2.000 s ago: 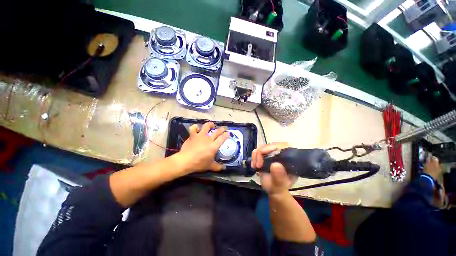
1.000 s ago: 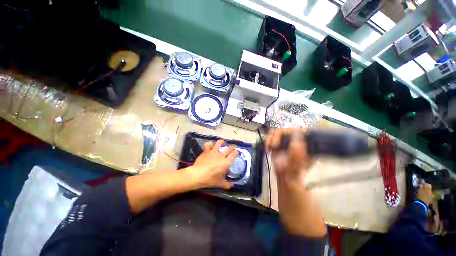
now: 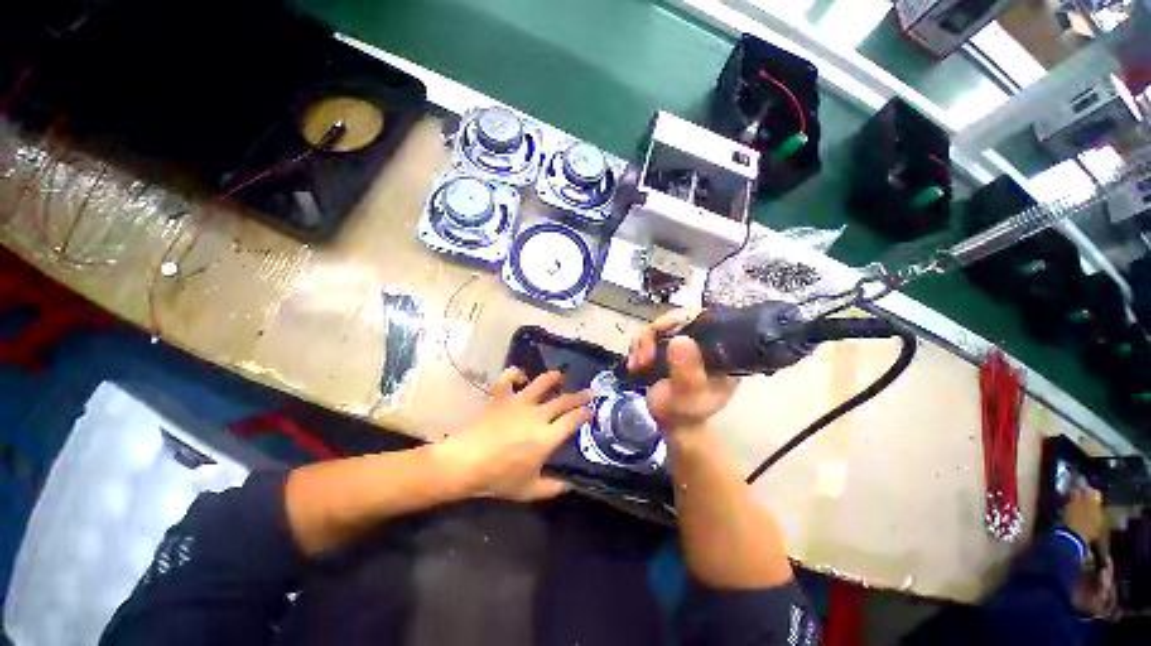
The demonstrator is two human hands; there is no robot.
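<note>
A speaker driver (image 3: 625, 427) lies magnet up in a black front cabinet half (image 3: 555, 357) at the bench's front edge. My left hand (image 3: 524, 435) rests with spread fingers on the shell's left part, beside the driver. My right hand (image 3: 688, 379) is closed around the black electric screwdriver (image 3: 751, 338), held nearly level and pointing left. Its tip is at the driver's upper left corner. Whether a screw sits there is too small to tell. The screwdriver hangs from a metal spring (image 3: 1035, 221).
Several drivers (image 3: 468, 212) stand behind the shell, beside the white screw feeder (image 3: 656, 240) and a bag of screws (image 3: 789, 271). Dark stacked shells (image 3: 297, 189) lie left. A red wire bundle (image 3: 1001, 442) and another person's hand (image 3: 1082, 511) are right.
The screwdriver has swung from the right of the shell to the driver's upper left corner. My left hand has moved off the driver to its left. The view has shifted.
</note>
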